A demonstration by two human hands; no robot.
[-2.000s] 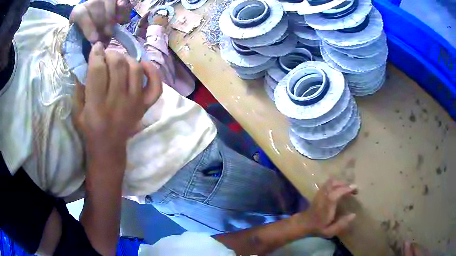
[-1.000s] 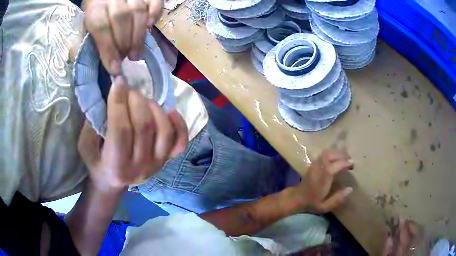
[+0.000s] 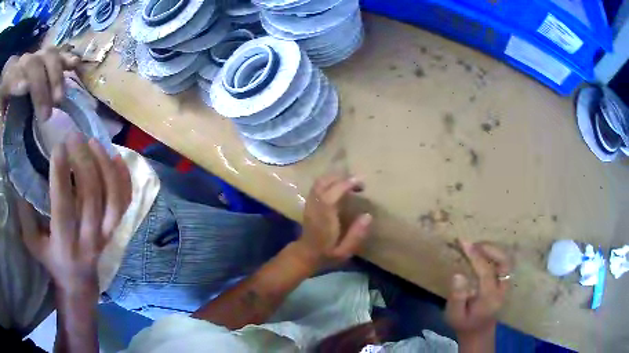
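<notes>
My left hand [image 3: 334,217] rests at the table's near edge, empty, with thumb and fingers apart. My right hand [image 3: 481,283] is further right at the same edge, empty, with its fingers loosely bent and apart and a ring on one finger. The tan table [image 3: 400,158] has dark glue stains. A stack of pale grey brimmed rings [image 3: 303,114] with dark bands stands beyond my left hand.
At left, another person's hands [image 3: 83,200] hold a brimmed ring [image 3: 21,162]. More stacks [image 3: 314,27] stand behind. A blue crate [image 3: 483,34] is at the back. White scraps [image 3: 591,265], a light-blue stick [image 3: 598,288] and brimmed rings [image 3: 598,127] are at right.
The view has swung right, bringing my right hand, the scraps, the blue stick and the right-hand rings into view. My left hand stays open at the table edge.
</notes>
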